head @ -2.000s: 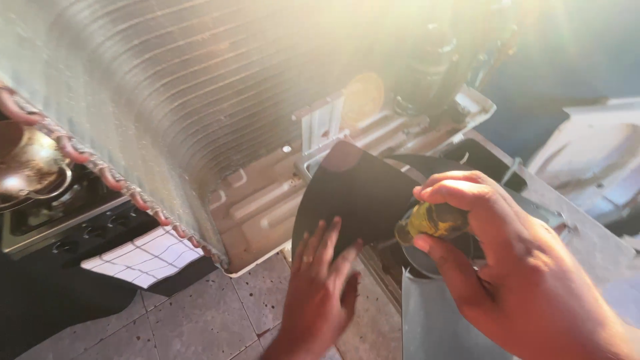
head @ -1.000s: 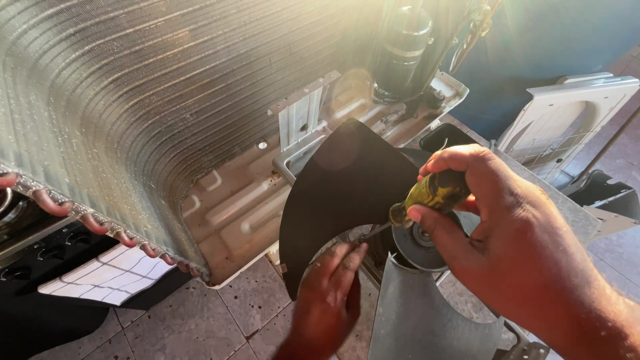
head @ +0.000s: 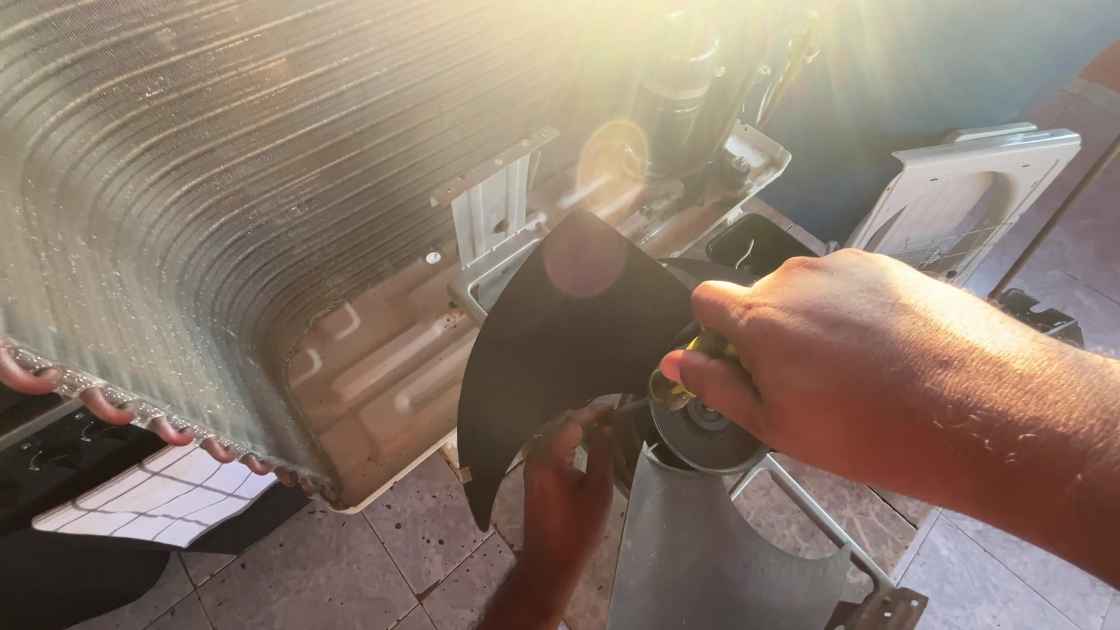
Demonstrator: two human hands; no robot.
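Note:
My right hand (head: 787, 350) is closed around the yellow-green handle of a screwdriver (head: 678, 381), just above the round hub (head: 707, 433) of a fan. The screwdriver's shaft points left, toward my left hand (head: 573, 472), whose thumb and fingertips pinch around the shaft near its end. The tip itself is hidden. A broad dark fan blade (head: 560, 341) rises behind my left hand, and a grey blade (head: 700, 551) extends down from the hub. Part of the hub is covered by my right hand.
A large finned condenser coil (head: 219, 219) with copper bends stands at the left on a metal base pan (head: 394, 367). A dark compressor (head: 678, 96) stands behind, in glare. A white casing panel (head: 971, 192) leans at the right. Stained floor tiles (head: 306, 560) lie below.
My left hand was spread flat on the dark blade two seconds ago; its fingers now pinch the screwdriver shaft. The screwdriver handle has stayed in my right hand. The view has shifted.

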